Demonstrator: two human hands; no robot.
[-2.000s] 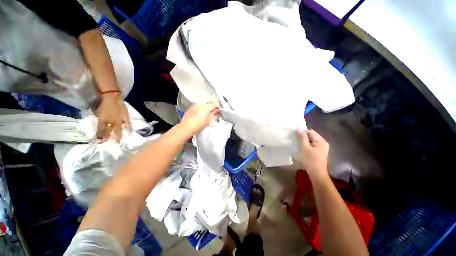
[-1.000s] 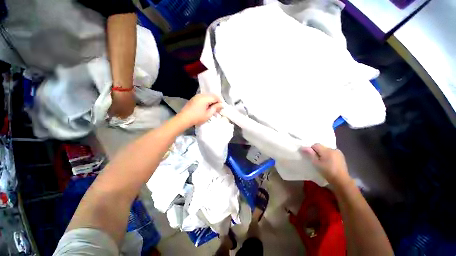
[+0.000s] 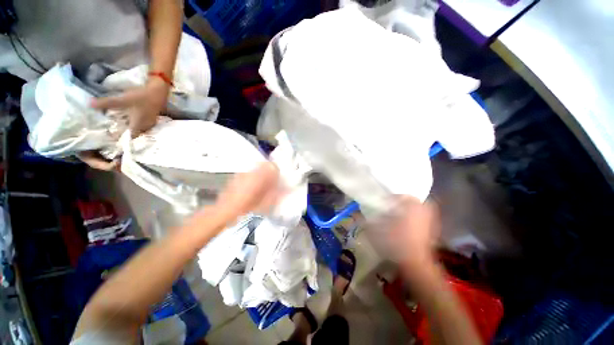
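Note:
A large heap of white garment panels [image 3: 363,87], bright with glare, lies over a blue crate [image 3: 330,214] in front of me. My left hand [image 3: 259,189] is blurred at the heap's left edge, by a hanging white piece; its grip cannot be made out. My right hand [image 3: 407,226] is blurred at the heap's lower right edge, with cloth at its fingers; its grip is unclear too. Smaller crumpled white pieces [image 3: 269,266] lie piled below my left hand, over a lower blue crate [image 3: 266,313].
Another person's hands [image 3: 138,111] hold a bunched white cloth bundle [image 3: 195,145] at the left. A red plastic stool [image 3: 471,303] stands right of my feet. A white table [image 3: 572,67] with a purple edge runs along the upper right. Blue crates [image 3: 246,23] stand at the top.
The other person's bundle now stretches rightward towards my left hand, knotted near their fingers. The edge strip I held between both hands is now blurred and lower. My right hand has shifted left in the view.

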